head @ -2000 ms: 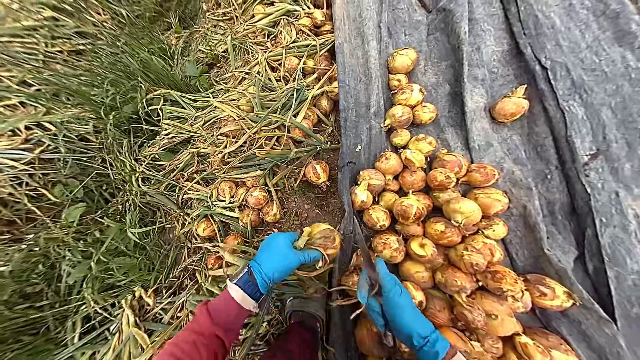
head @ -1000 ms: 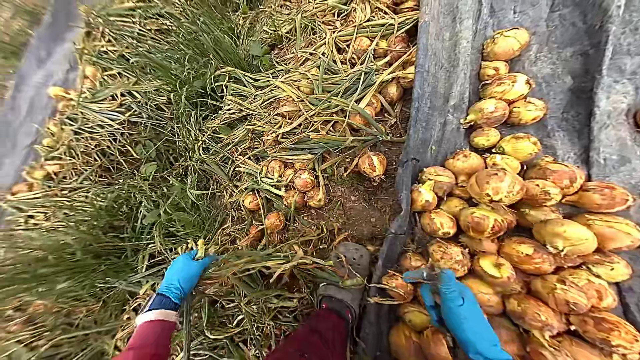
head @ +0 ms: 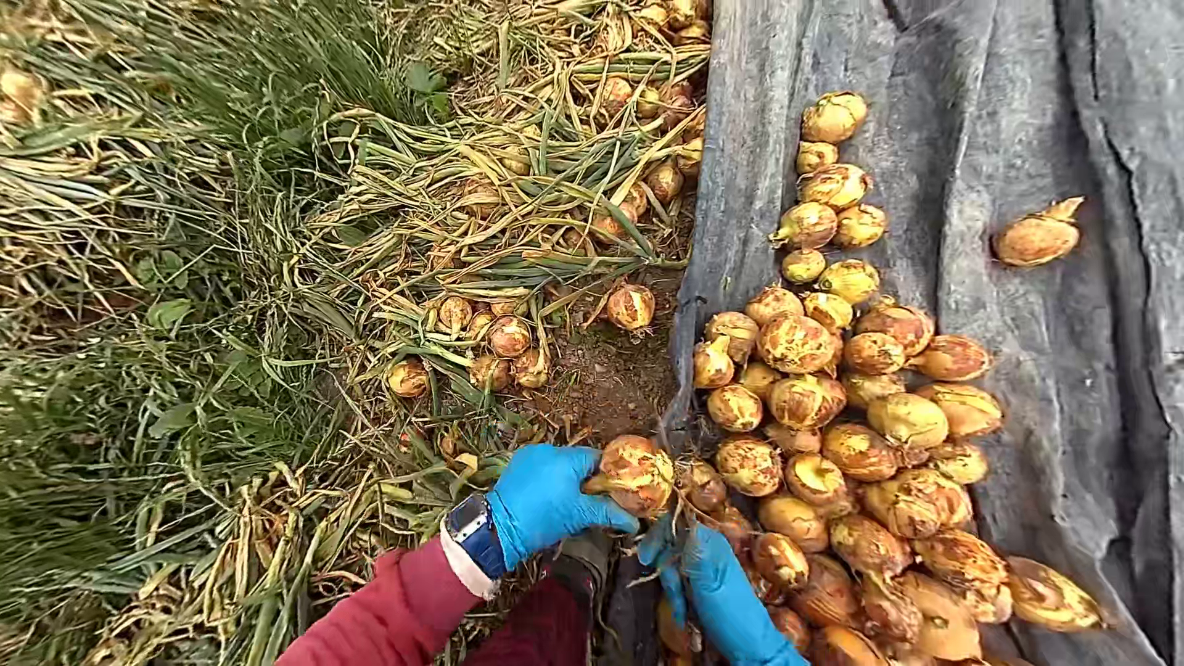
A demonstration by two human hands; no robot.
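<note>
My left hand, in a blue glove with a watch at the wrist, holds a yellow onion by its neck side, low in the middle of the view. Just right of it is my right hand, also blue-gloved, its fingers bent close to the onion's roots. Thin roots hang between the two. Whether the right hand holds a tool is unclear; its fingertips are partly hidden by roots and shadow. Many loose onions lie heaped beside and beyond the right hand on a grey fabric sheet.
A single onion lies apart on the sheet at the right. Left of the sheet's edge, onions with drying leaves lie on soil and straw, and one onion rests on bare soil. Green grass grows farther left. My shoe is below the hands.
One second ago my left hand was out to the left over the leaves; now it is near my right hand with an onion in it. The view has swung right.
</note>
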